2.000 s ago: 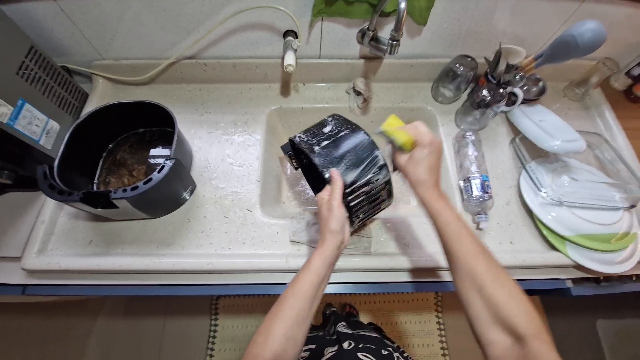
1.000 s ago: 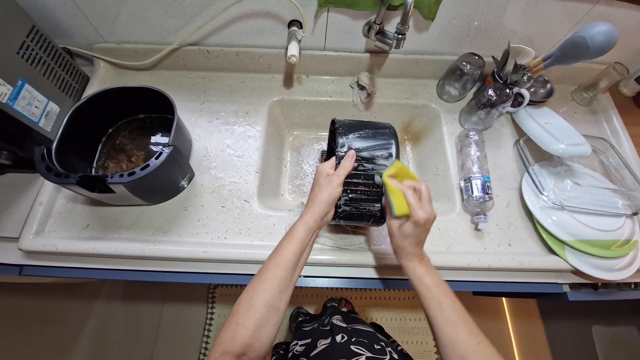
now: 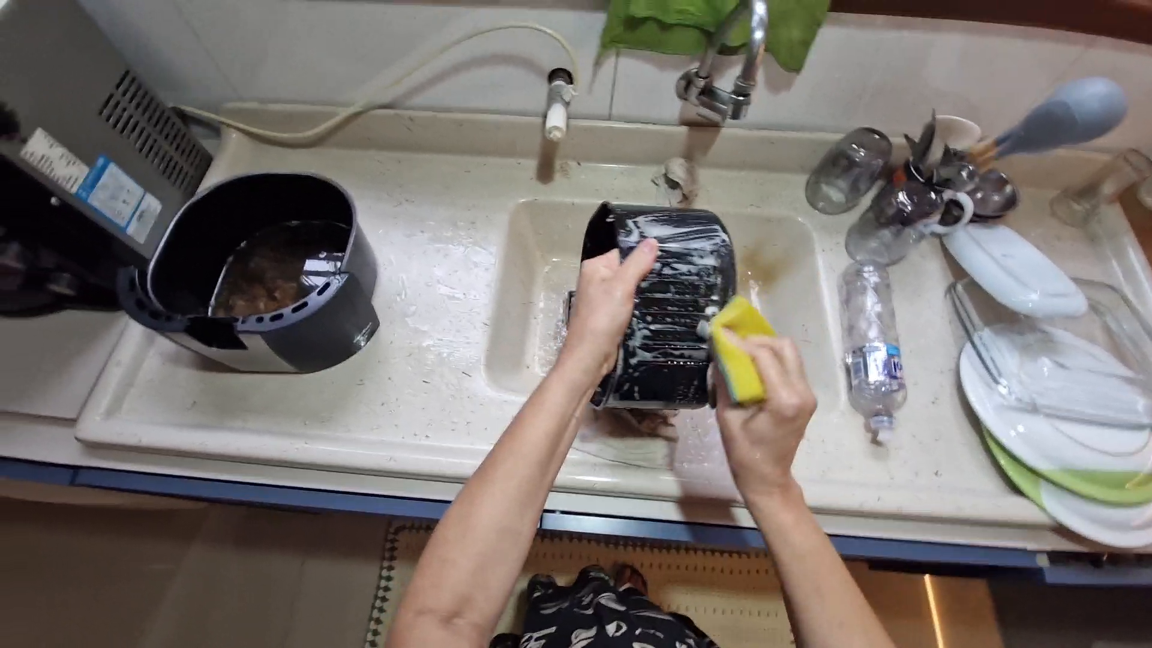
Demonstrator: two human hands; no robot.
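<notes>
Over the sink basin (image 3: 531,297), my left hand (image 3: 603,306) grips a black air fryer basket (image 3: 675,306) by its left side, thumb on the outer wall. White suds streak the basket, which is tipped on its side. My right hand (image 3: 769,396) holds a yellow sponge (image 3: 742,351) against or very near the basket's lower right edge. At the left of the sink top stands a grey and black air fryer drawer (image 3: 337,319), with dark liquid and brownish matter inside.
Behind the basin are a chrome faucet (image 3: 720,90) and a hose nozzle (image 3: 558,108). To the right lie a plastic bottle (image 3: 873,351), a glass jar (image 3: 848,171), a glass dish (image 3: 1080,396) and stacked plates (image 3: 999,387). A grey appliance (image 3: 135,99) stands at the far left.
Two seconds ago the basket was tilted, with the sponge near its upper right; it now sits more level. Since one second ago, the sponge has moved to the basket's lower right edge.
</notes>
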